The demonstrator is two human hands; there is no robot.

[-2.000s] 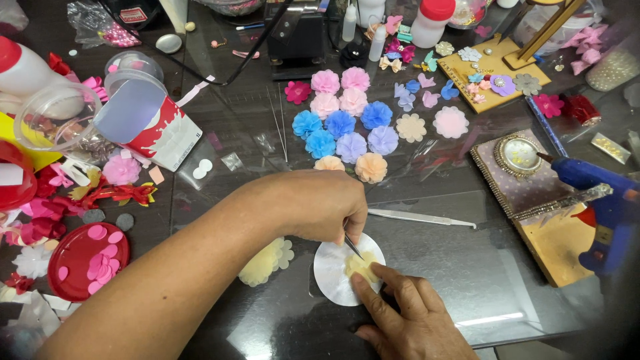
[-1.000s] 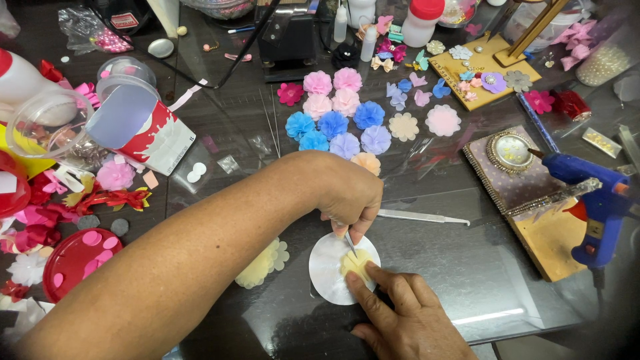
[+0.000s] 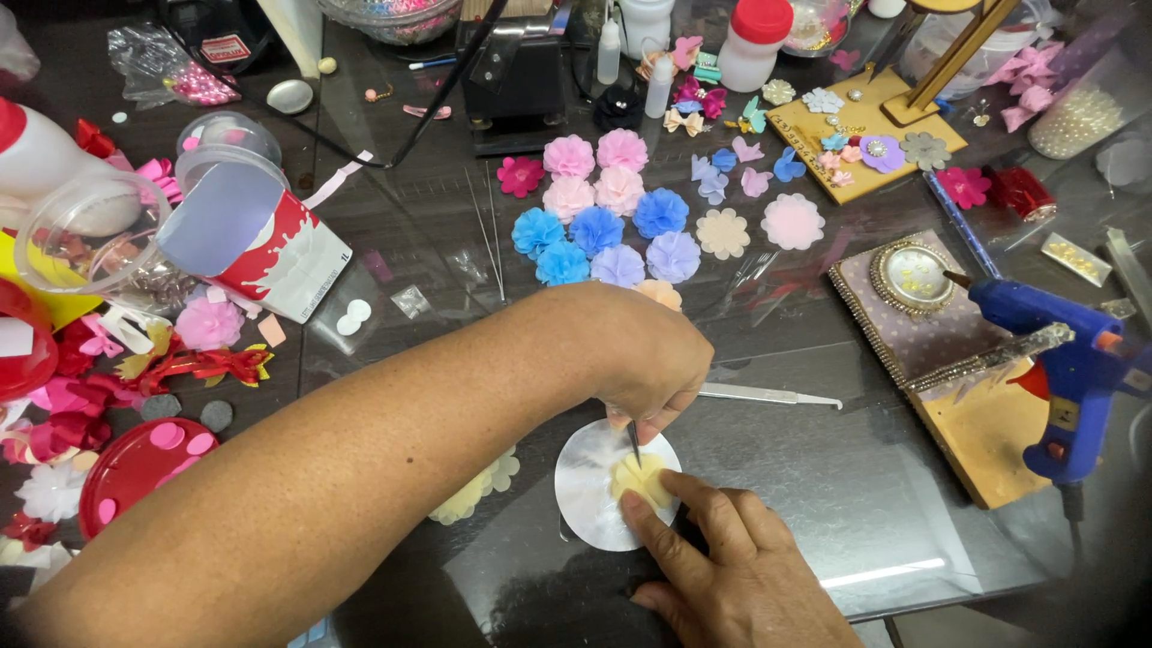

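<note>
My left hand [image 3: 657, 369] reaches in from the left and grips a thin, dark, pointed metal tool [image 3: 634, 443]. The tool's tip is at a pale yellow fabric flower piece [image 3: 627, 477] on a round white disc [image 3: 585, 504]. From the lower right, my right hand [image 3: 720, 549] pins this piece with thumb and index finger. More yellow scalloped pieces [image 3: 477, 495] lie left of the disc, partly behind my left forearm. A slim metal hook tool [image 3: 765, 394] rests just right of my left hand. Pink, blue, lilac and peach fabric flowers [image 3: 596, 230] lie beyond it.
A blue glue gun [image 3: 1071, 378] rests at the right by a beaded, polka-dot stand [image 3: 945, 333]. Left are an open carton [image 3: 288, 256], clear tubs [image 3: 94, 225] and a red lid [image 3: 135, 468]. Bottles, a wooden board [image 3: 864, 135] and a black device [image 3: 513, 90] stand behind.
My left hand and forearm have shifted a little up and right, covering a peach flower that showed two seconds ago. My right hand stays on the yellow piece.
</note>
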